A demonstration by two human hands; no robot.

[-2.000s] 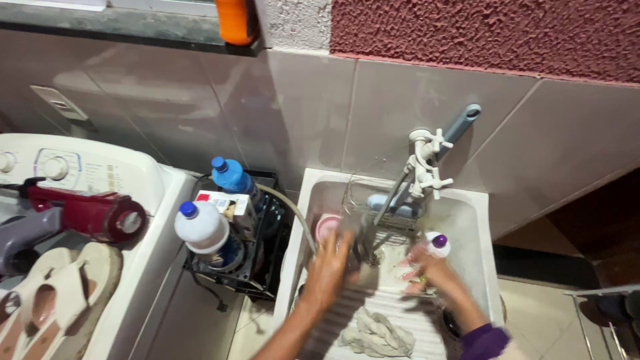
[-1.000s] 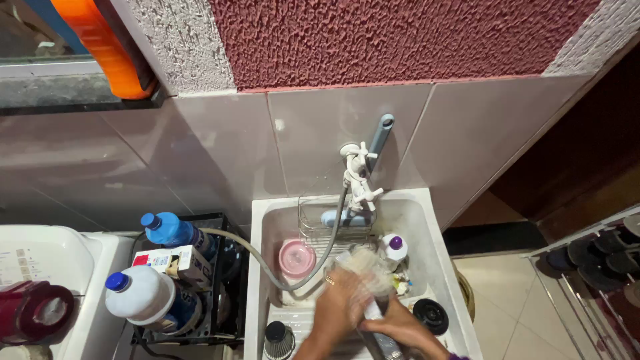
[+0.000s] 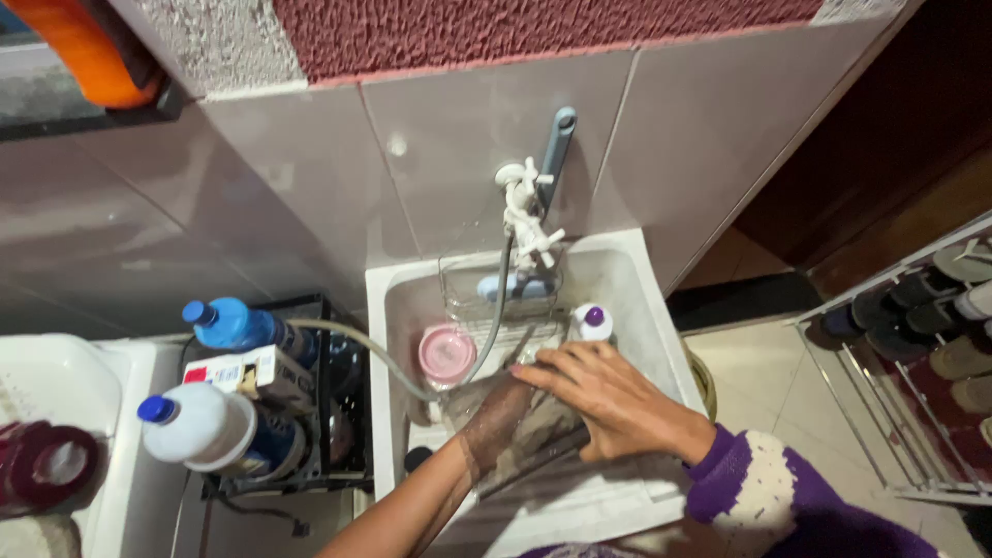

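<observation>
Over the white laundry sink [image 3: 666,333], a smoky, see-through container or sleeve [image 3: 535,449] lies tilted between my hands; which it is, I cannot tell. My left hand [image 3: 504,415] is inside it up to the wrist, seen dimly through its wall, near something pale and crumpled. Spread across its upper right side, my right hand [image 3: 604,395] grips it, with thumb below and fingers above. Behind the hands stand a white bottle with a purple cap [image 3: 594,319] and a pink round container [image 3: 447,353]. A grey hose [image 3: 500,310] hangs from the white tap [image 3: 527,225].
A wire rack [image 3: 465,302] with a blue item sits at the sink's back. On the left, a black crate [image 3: 341,473] holds a blue bottle [image 3: 232,324], a carton [image 3: 248,373] and a white bottle with a blue cap [image 3: 201,426]. A metal shoe rack [image 3: 860,411] stands right.
Two seconds ago my hands were apart above a crumpled pale cloth on the sink's ridged board; one second ago they were together around something whitish. Now my left hand is inside the see-through object.
</observation>
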